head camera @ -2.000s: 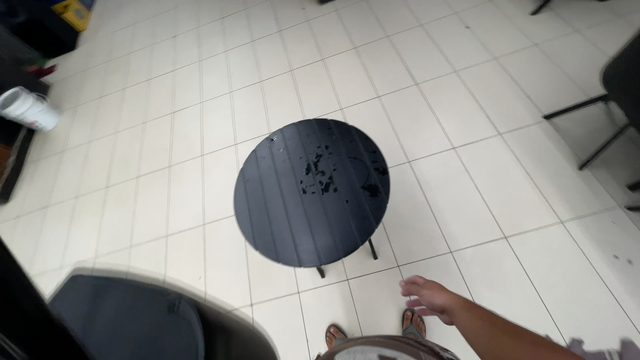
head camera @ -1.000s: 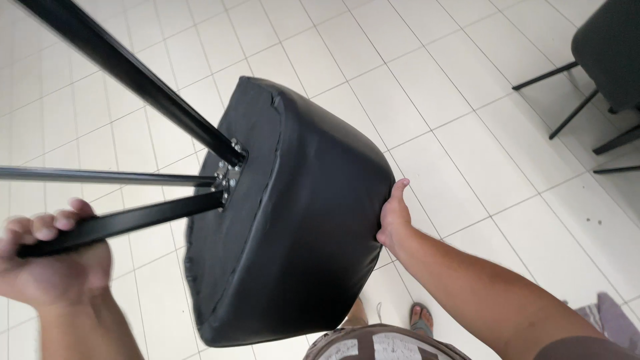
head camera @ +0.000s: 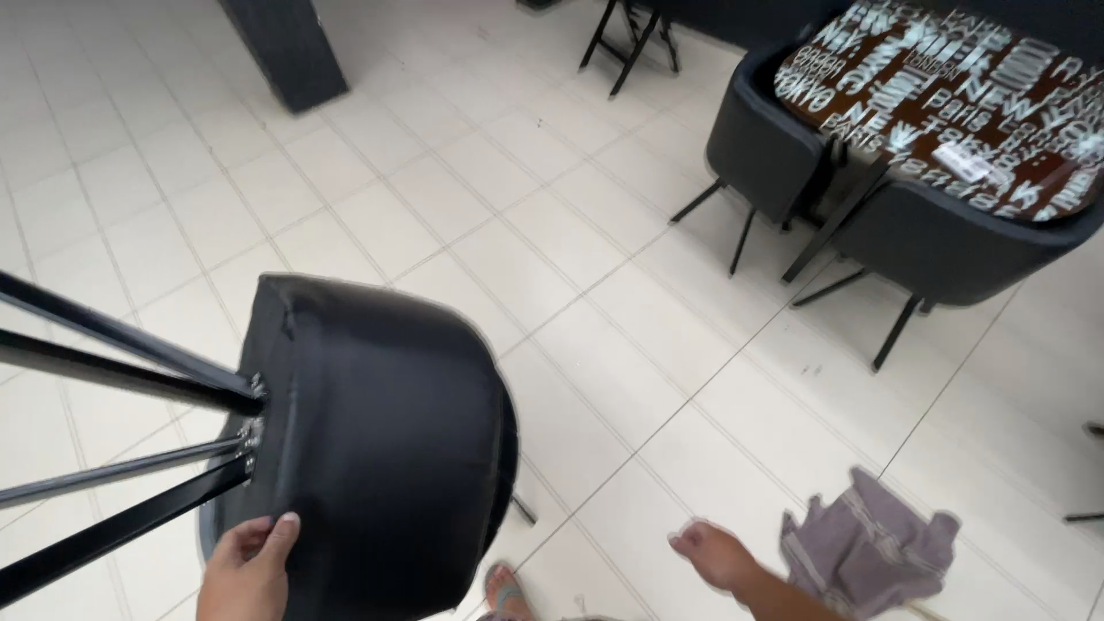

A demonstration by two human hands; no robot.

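Observation:
A black padded chair (head camera: pixel 388 431) with a leather-like cover lies tipped on its side at the lower left, its several metal legs (head camera: pixel 129 345) pointing left. The fingers and thumb of my left hand (head camera: pixel 250 561) grip the lower edge of its underside. Behind the chair, mostly hidden, is a dark round surface with a thin leg. My right hand (head camera: pixel 711 548) is off the chair, over the floor, its fingers curled; whether it holds anything cannot be told. Just right of it is a greyish-purple cloth (head camera: pixel 871 548).
At the upper right a table (head camera: pixel 914 112) with printed lettering has two black chairs (head camera: pixel 768 138) against it. A dark pillar base (head camera: pixel 289 52) stands at the upper left, black furniture legs (head camera: pixel 630 52) at the top. My sandalled foot (head camera: pixel 507 595) is on the tiled floor.
My left hand has gone from a chair leg to the seat's underside edge. My right hand has let go of the chair and moved away to the right. The view has swung right.

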